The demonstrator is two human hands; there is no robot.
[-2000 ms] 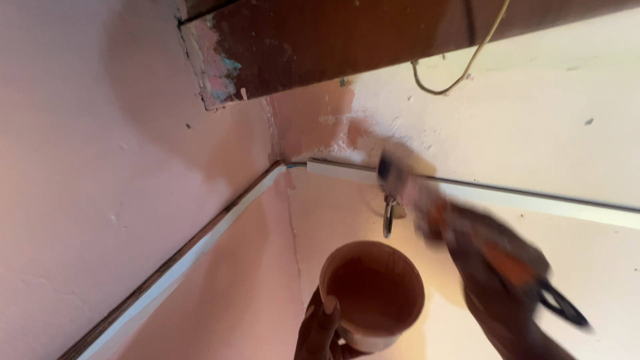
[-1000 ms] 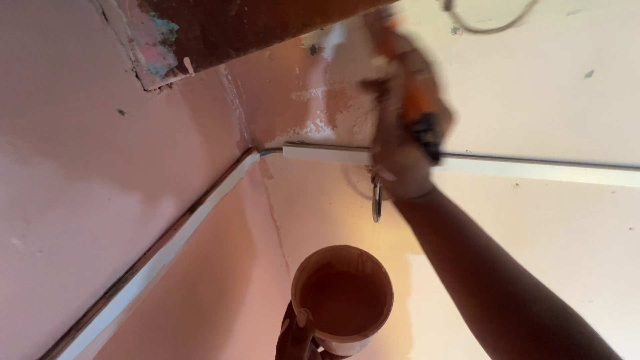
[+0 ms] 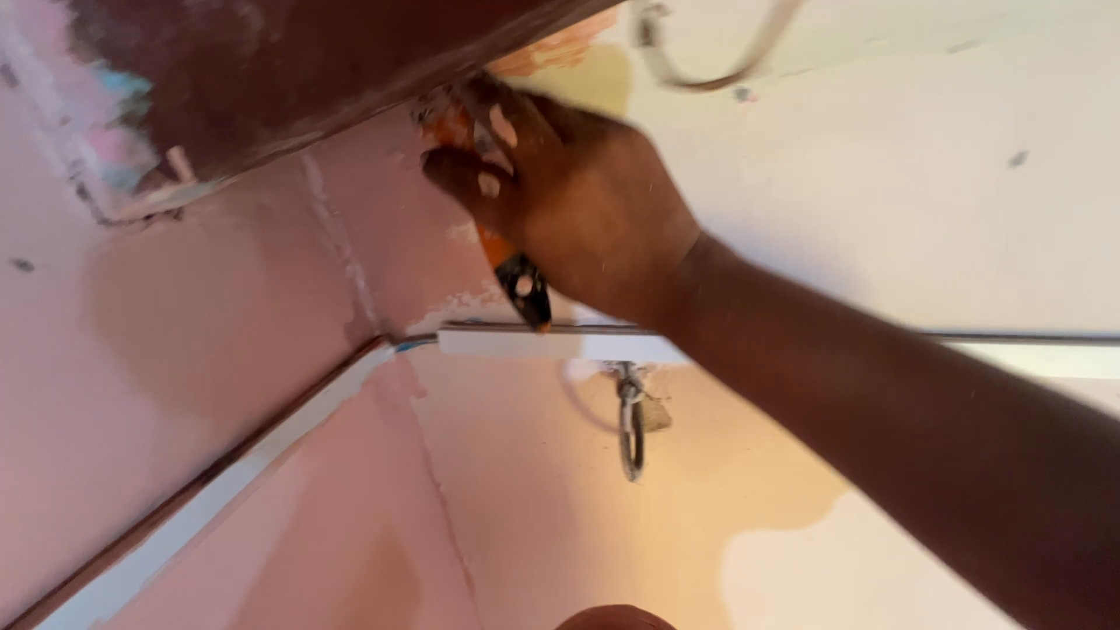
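Note:
My right hand (image 3: 586,201) is closed around a paintbrush (image 3: 521,284) with an orange and black handle, just under the lower edge of a dark red-brown beam (image 3: 289,79). The brush's bristles are hidden behind the fingers and by the beam's edge. Paint spots mark the fingers. Fresh-looking pink paint covers the wall (image 3: 385,210) beside the hand, with orange strokes further up along the beam. Only the rim of the paint container (image 3: 617,617) shows at the bottom edge; my left hand is out of view.
White cable trunking (image 3: 525,342) crosses the wall below my right hand, and another strip (image 3: 236,481) slants down left from the corner. A metal ring (image 3: 631,429) hangs from a hook under the trunking. A cable loop (image 3: 700,85) hangs at the top.
The view has shifted, leaving my left hand out of frame and most of the container too. The brush is now against the beam's lower edge; two seconds ago it was near the trunking.

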